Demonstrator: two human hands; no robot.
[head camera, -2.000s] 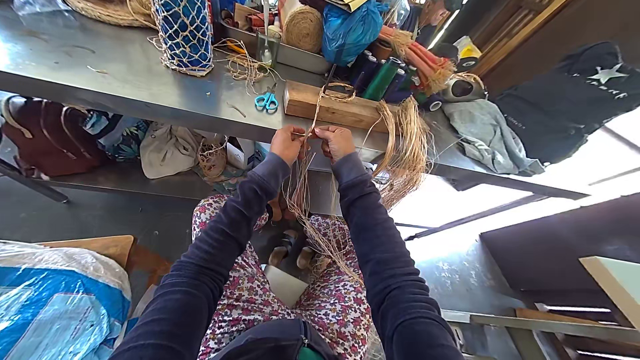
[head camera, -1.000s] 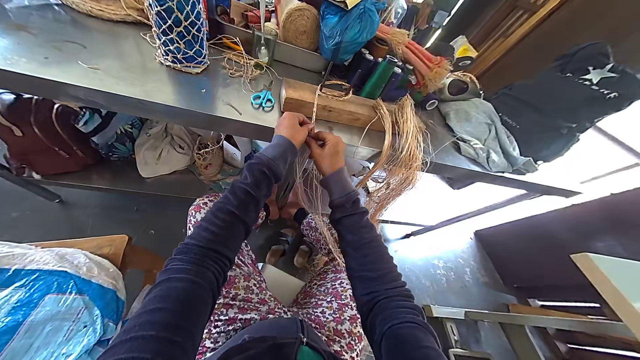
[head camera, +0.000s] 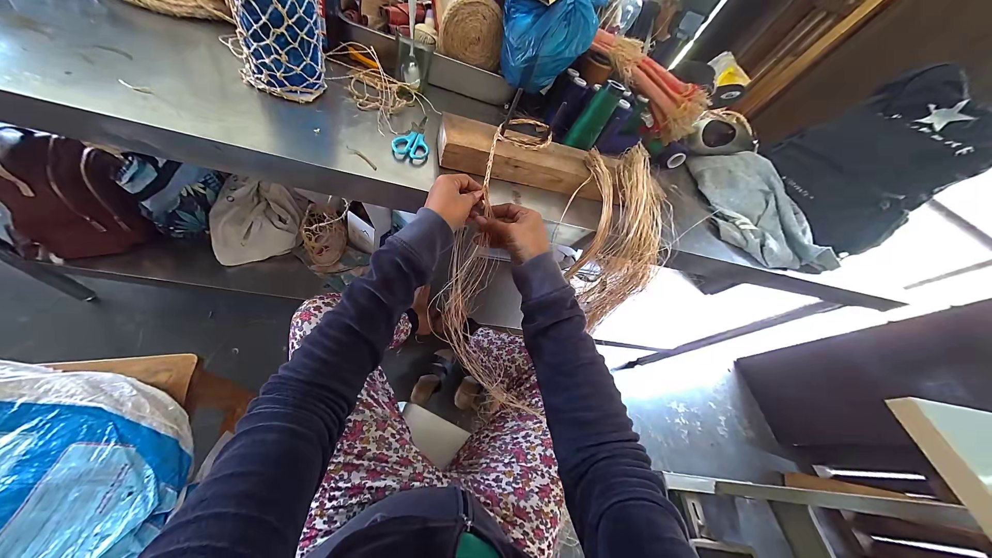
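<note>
My left hand (head camera: 455, 200) and my right hand (head camera: 514, 231) meet at the table's front edge, both pinching a braid of plant fibre (head camera: 490, 164). The braid runs up over a wooden block (head camera: 527, 161) to a coil beside a dark upright rod. Loose fibre ends (head camera: 465, 310) hang from my fingers over my lap. A thick bundle of pale fibres (head camera: 632, 217) lies across the block's right end and drapes over the edge. Light-blue scissors (head camera: 411, 146) rest just left of the block. My fingertips partly hide the point where the strands cross.
Behind the block stand thread spools (head camera: 595, 116), a blue plastic bag (head camera: 546, 39) and a metal tray (head camera: 465, 76) with a twine roll. A netted blue container (head camera: 280, 46) stands left. Grey cloth (head camera: 756, 198) lies right. Bags (head camera: 256, 221) fill the shelf below.
My hands stay together at the braid below the block while my fingers shift their grip. My right hand has turned and sits slightly lower than my left, whereas two seconds ago they were about level.
</note>
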